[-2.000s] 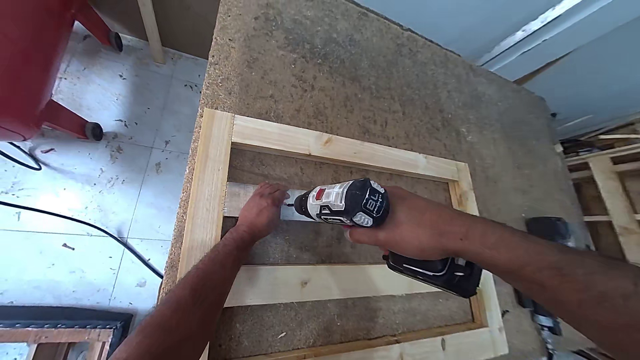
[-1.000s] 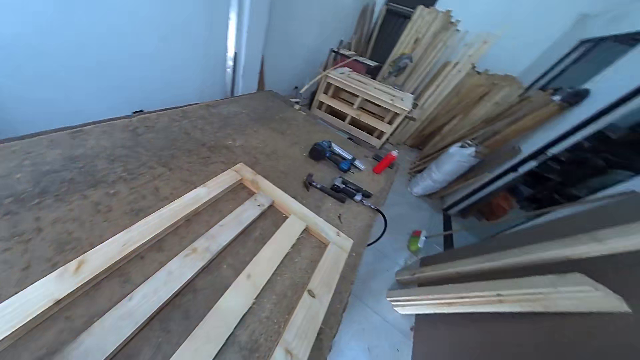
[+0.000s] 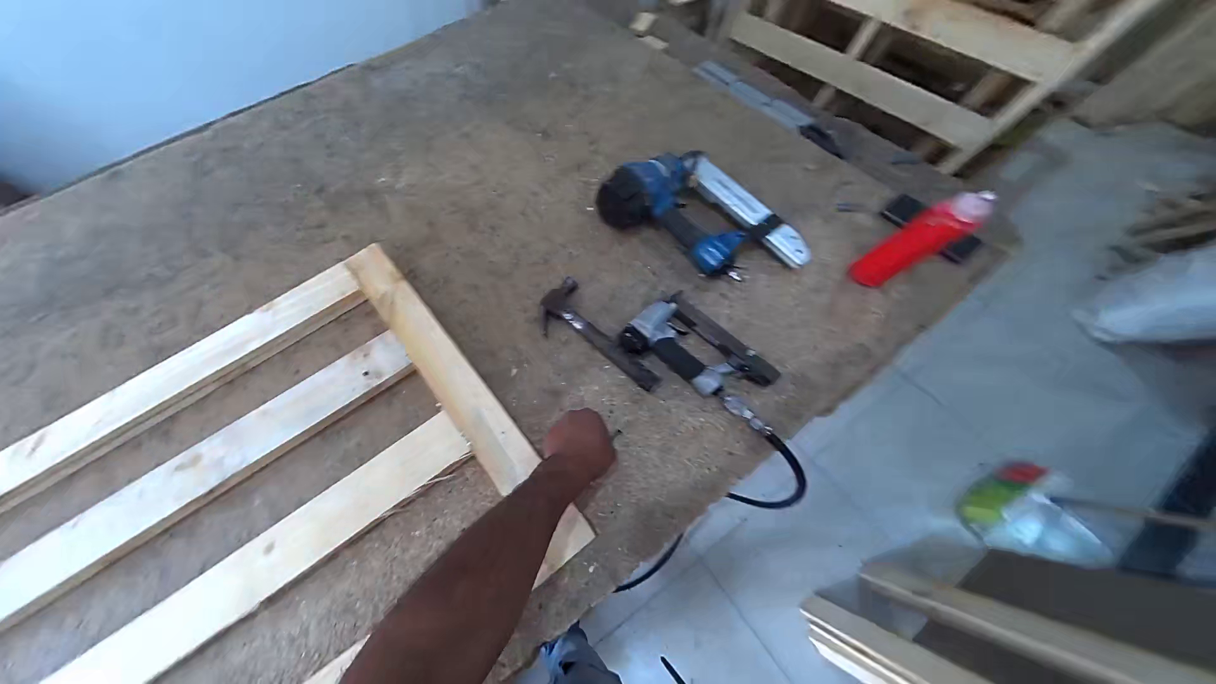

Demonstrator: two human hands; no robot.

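Observation:
My left hand (image 3: 579, 443) is curled, knuckles up, over the worktable (image 3: 456, 123), just beside the end rail of a slatted pine frame (image 3: 446, 366). A small dark thing shows at its far side; whether my fingers hold it cannot be told. Beyond the hand lie a claw hammer (image 3: 600, 337) and a grey pneumatic stapler (image 3: 693, 347) with a black air hose joined to it. Farther off rests a blue pneumatic nailer (image 3: 684, 204) with a silver magazine. My right hand is out of view, and so is the cordless drill.
A red bottle (image 3: 917, 242) lies near the table's right edge. The air hose (image 3: 793, 475) hangs over that edge toward the tiled floor. A slatted wooden structure (image 3: 864, 81) stands at the far end; wooden boards (image 3: 883, 627) are at lower right.
The view has swung far to the right. Two seconds ago my right hand held the cordless drill and my left hand was at the frame; one second ago neither hand showed. Now my left hand is beside the end rail.

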